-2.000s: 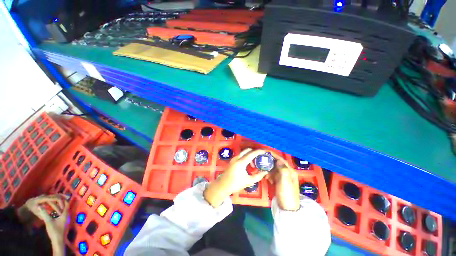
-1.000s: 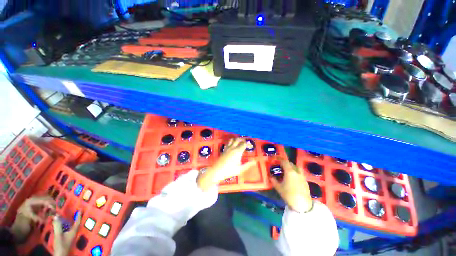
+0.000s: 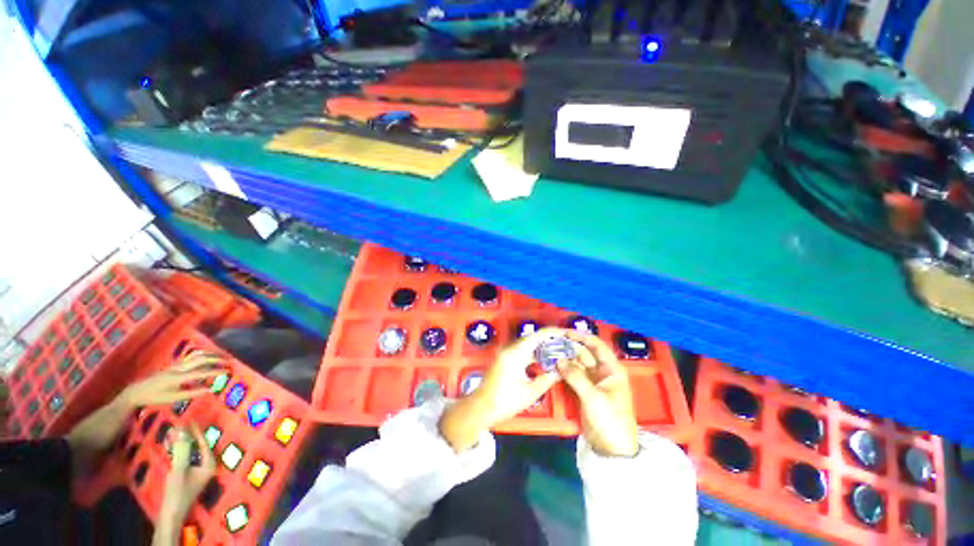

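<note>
A round smartwatch unit (image 3: 554,353) with a silver rim is held above the red-orange compartment tray (image 3: 347,389). My left hand (image 3: 502,379) grips it from the left. My right hand (image 3: 603,395) has its fingers on the unit's lower right edge. The tray holds round units in square pockets, some dark and some with small white marks, and several pockets at its left are bare. My hands and sleeves hide part of its front. The tray's back edge runs under the blue shelf edge.
A second tray of dark round units (image 3: 785,450) lies at right. The shelf above bears a black box (image 3: 641,117), a cardboard strip (image 3: 368,151), flat red pieces (image 3: 449,81) and cables. At left, a coworker's hands (image 3: 187,469) are over a tray of lit square units (image 3: 260,411).
A second ago my hands were apart over the tray; now they are together around a raised unit. The camera view has shifted. The coworker's hands have moved up and right.
</note>
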